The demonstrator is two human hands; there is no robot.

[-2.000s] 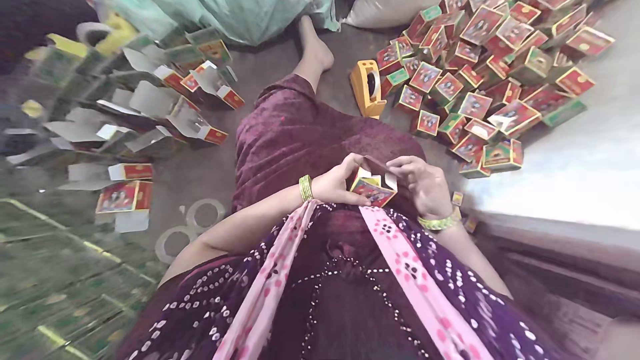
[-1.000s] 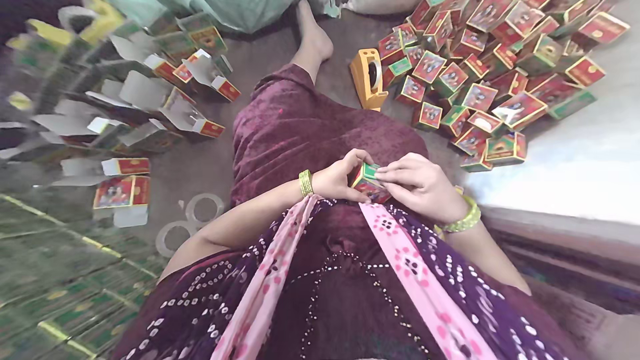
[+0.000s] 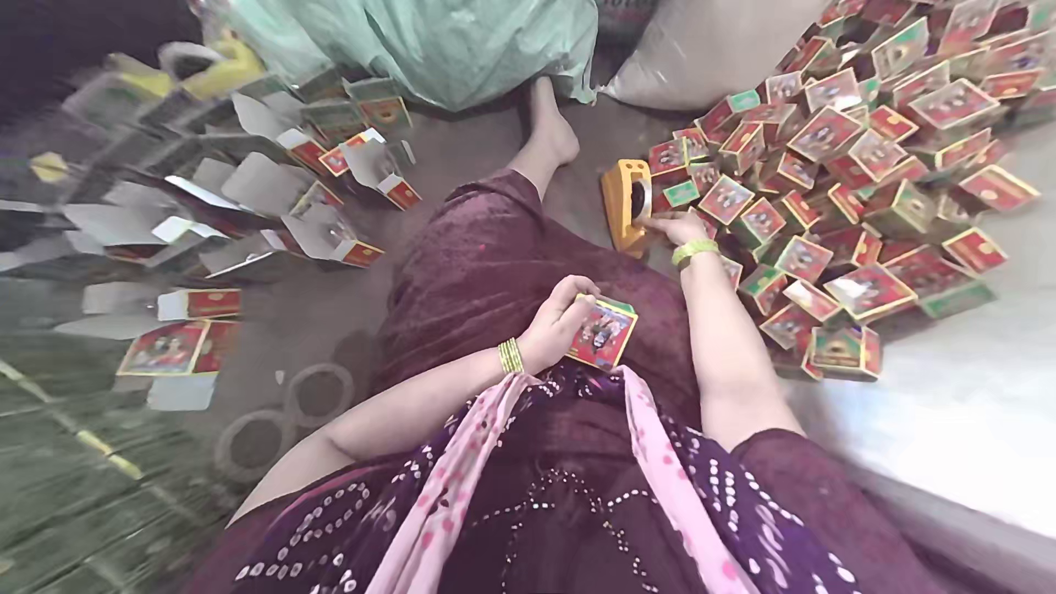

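Note:
My left hand grips a small red and green printed carton with a yellow border, its picture side facing up over my lap. Farther forward and to the right, my right hand reaches to a yellow tape dispenser, fingertips at the tape roll in it. Whether those fingers pinch a piece of tape cannot be made out. The dispenser stands on the floor beside my knee, close to the pile of cartons.
Many closed printed cartons are heaped at the right. Unfolded cartons lie at the left, near two rings on the floor. A green sack and a pale sack stand ahead. A green patterned surface is at lower left.
My right hand has left the carton and moved forward and right to the tape dispenser. The carton, open at its top two seconds ago, now looks closed in my left hand.

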